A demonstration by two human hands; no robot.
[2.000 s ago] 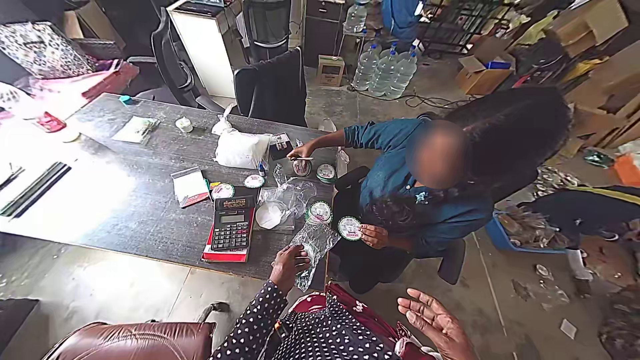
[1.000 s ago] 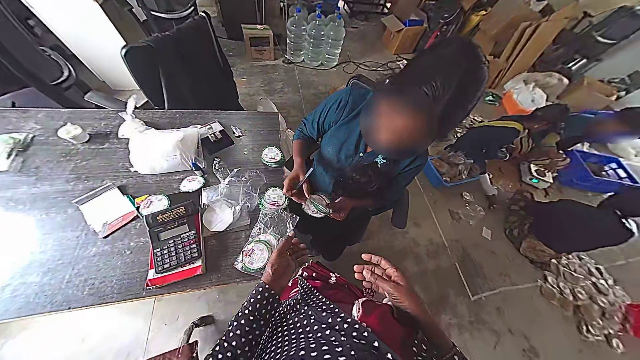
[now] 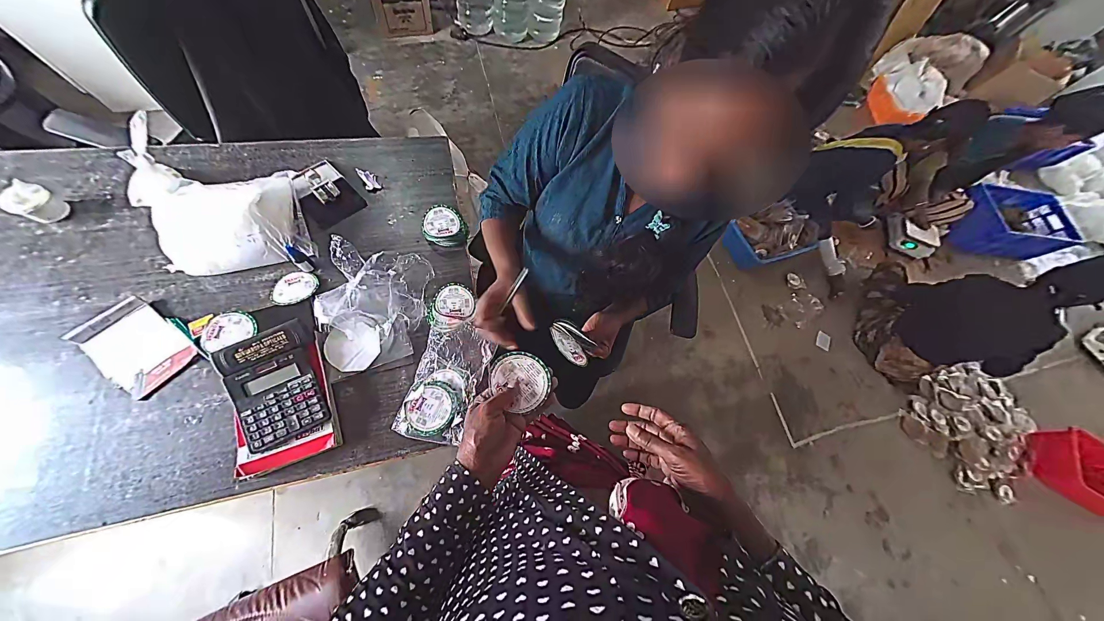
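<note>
My left hand (image 3: 490,435) grips a round printed label disc (image 3: 520,382) by its lower left edge, just off the table's corner. Beside it, a clear plastic bag (image 3: 420,418) with similar discs lies at the table edge. My right hand (image 3: 668,444) is held palm up with fingers apart, with nothing in it. Across from me a seated co-worker (image 3: 561,190) in a blue top holds a pen (image 3: 515,289) in one hand and several discs (image 3: 570,343) in the other. More discs (image 3: 454,305) lie near the table's right edge.
On the dark table (image 3: 86,466) are a calculator (image 3: 274,386) on a red book, a notepad (image 3: 131,347), a white plastic sack (image 3: 224,220), crumpled clear film (image 3: 379,289) and a black wallet-like item (image 3: 330,191). At right are co-workers on the floor, blue crates (image 3: 1022,220) and a red bin (image 3: 1069,470).
My left hand, empty beside the bagged discs a second ago, now holds a disc. The co-worker's pen hand has moved away from the discs in their other hand. The view has shifted and moved closer.
</note>
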